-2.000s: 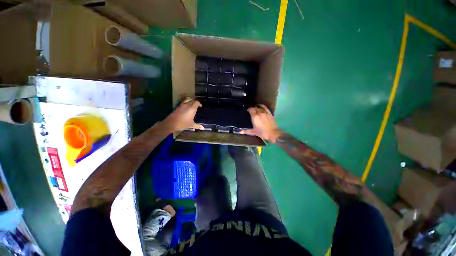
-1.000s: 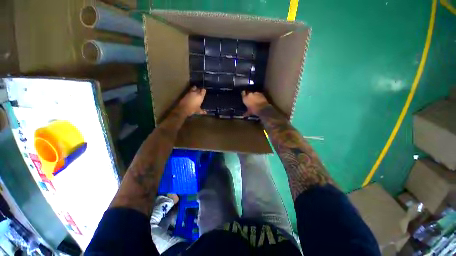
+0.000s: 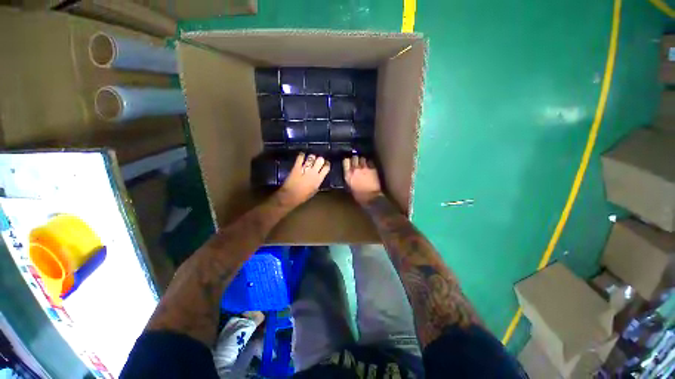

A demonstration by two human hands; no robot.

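Observation:
An open brown shipping carton stands on the green floor in front of me. Black product boxes lie inside in several rows. My left hand and my right hand are both inside the carton. Their fingers rest on top of the row of black boxes nearest to me. The fingers are slightly spread and do not wrap around a box. Both hands are bare. The lower edge of this row is partly hidden by my hands.
A white table is at the left with an orange-yellow tape dispenser. Two pale rolls lie beside the carton. A blue stool is by my legs. Brown cartons are stacked at the right. Yellow lines mark the floor.
My hands have gone from gripping the ends of a black row to resting on top of the nearest row. The view has shifted, so the carton appears further left than one second ago.

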